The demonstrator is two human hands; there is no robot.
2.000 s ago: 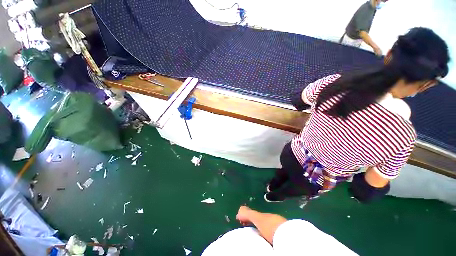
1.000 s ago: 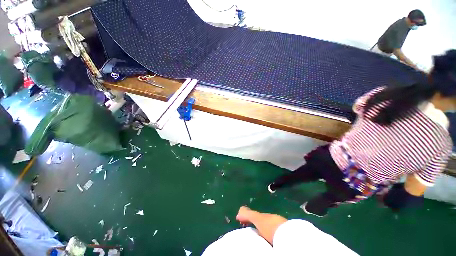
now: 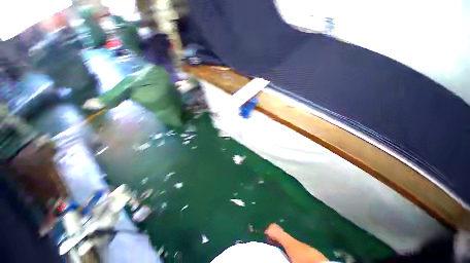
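The picture is blurred. A bare forearm shows at the bottom edge, beside a rounded white garment; it appears to end in my right hand [image 3: 274,232], small and blurred over the floor. Its fingers cannot be made out and no held thing is visible. My left hand is out of the picture. Dark fabric [image 3: 355,82] lies along the table beyond, its left part rising at the top. The wooden table edge [image 3: 330,141] runs diagonally to the lower right. A pale rail [image 3: 251,91] crosses that edge, with a blue device [image 3: 248,108] hanging beside it.
A green sack [image 3: 157,95] stands on the floor by the table's left end. Pale scraps [image 3: 238,159] lie on the green floor [image 3: 206,174]. White sheeting [image 3: 309,169] hangs below the table edge. At lower left are a light blue cloth [image 3: 82,164] and a cluttered pile [image 3: 98,221].
The view has swung left, so the table and sack sit further right. The person in the striped top and the person across the table are no longer clearly in view.
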